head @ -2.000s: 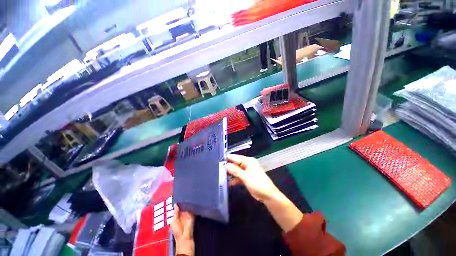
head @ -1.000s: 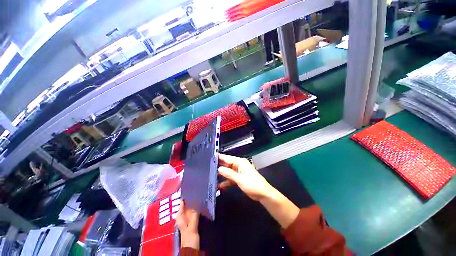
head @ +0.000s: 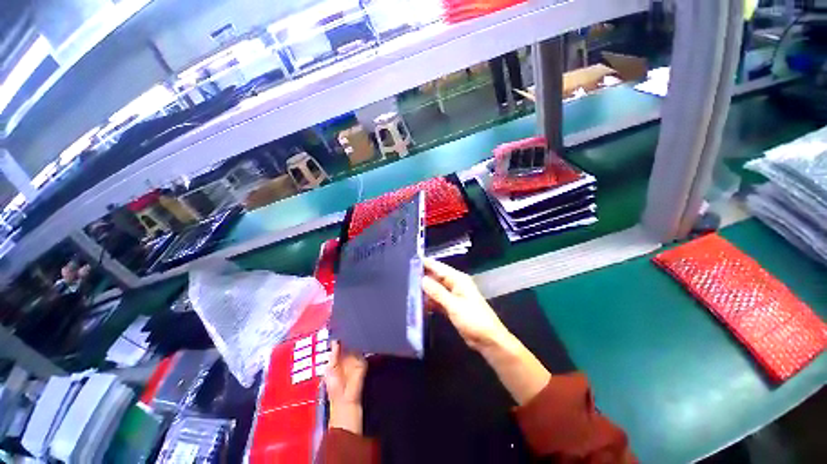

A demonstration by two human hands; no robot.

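A grey laptop bottom cover [head: 376, 294] is held up and tilted above the black work mat [head: 471, 399]. Its outer face with a vent row shows, and its edge faces right. My left hand [head: 345, 376] grips the lower left corner; its fingers are partly hidden by the cover. My right hand [head: 458, 304] holds the right edge, with its fingertips partly hidden behind it. A label sheet with white rectangles [head: 311, 355] lies over red film [head: 283, 419] left of the mat.
A crumpled clear bubble bag [head: 245, 313] lies left of the cover. Red bubble bags lie at the back [head: 449, 201] and at the right [head: 748, 304]. Stacked panels [head: 544, 207] stand behind the bench rail. A metal post [head: 694, 118] rises at the right, near wrapped covers [head: 802, 186].
The cover was turned nearly edge-on a second ago and now shows more of its outer face. Both hands have kept their hold. The whole view has shifted slightly.
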